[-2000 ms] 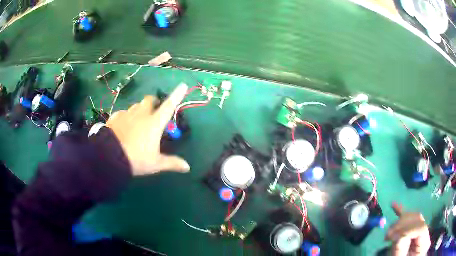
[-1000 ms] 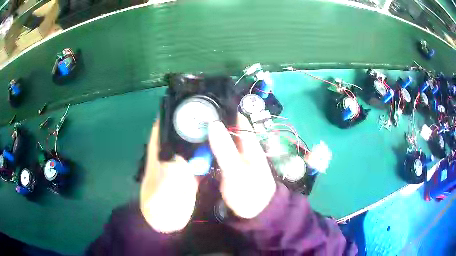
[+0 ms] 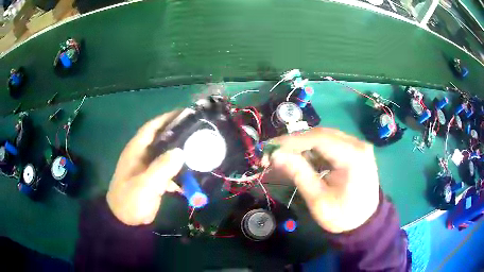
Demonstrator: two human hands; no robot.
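Note:
My left hand (image 3: 143,170) holds a black speaker housing (image 3: 170,133) by its left side, open side up. A bright round speaker driver (image 3: 204,150) sits in it, with a blue battery (image 3: 193,190) at its lower edge. Red and white wires (image 3: 245,175) run from the housing toward my right hand. My right hand (image 3: 331,172) pinches a small part at the wire ends beside the housing, perhaps a circuit board (image 3: 269,147); the fingers hide most of it and it is blurred.
Another speaker unit (image 3: 258,224) lies just below the held one, and one (image 3: 289,112) lies behind. Several units lie at the right, such as this one (image 3: 386,125), and others (image 3: 59,167) at the left. The green belt (image 3: 265,40) at the back carries units.
The held housing has tilted and shifted slightly. My right hand has moved from over the driver to the right and now pinches a part at the wires. The battery shows more fully.

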